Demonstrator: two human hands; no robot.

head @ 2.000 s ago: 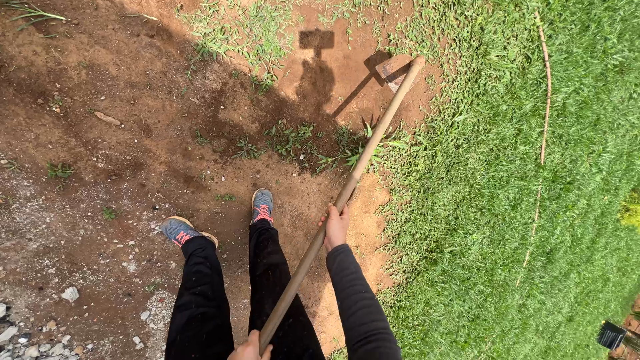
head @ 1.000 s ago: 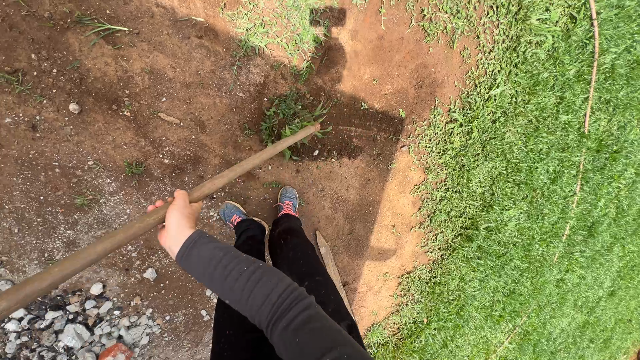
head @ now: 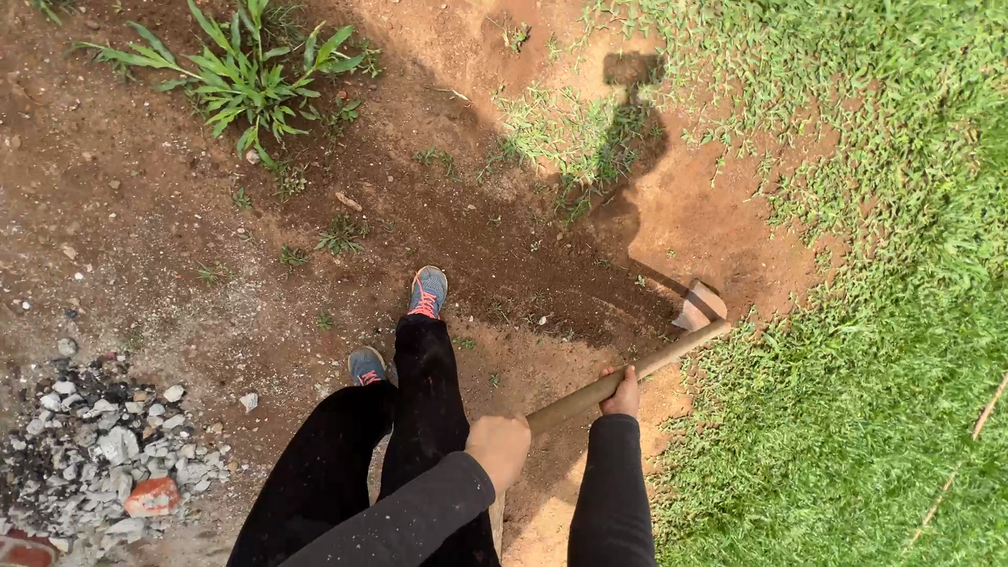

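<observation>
My left hand is closed around the lower part of a thick wooden handle, in front of my legs. Farther up the same handle, my right hand grips it with the fingers wrapped over. The handle slants up and right to a hoe's metal blade, which is at the bare reddish soil beside the grass edge. Soil partly dusts the blade, and a shadow crosses it. Both arms have dark sleeves.
Rubble with a red brick piece lies at lower left. A leafy weed grows at upper left. Lawn covers the right side. My shoes stand on the soil, and a narrow wooden piece shows beside my leg.
One second ago one hand showed on the handle; now both do. The handle's far end has moved from a weed clump to the soil by the lawn edge. The view has shifted.
</observation>
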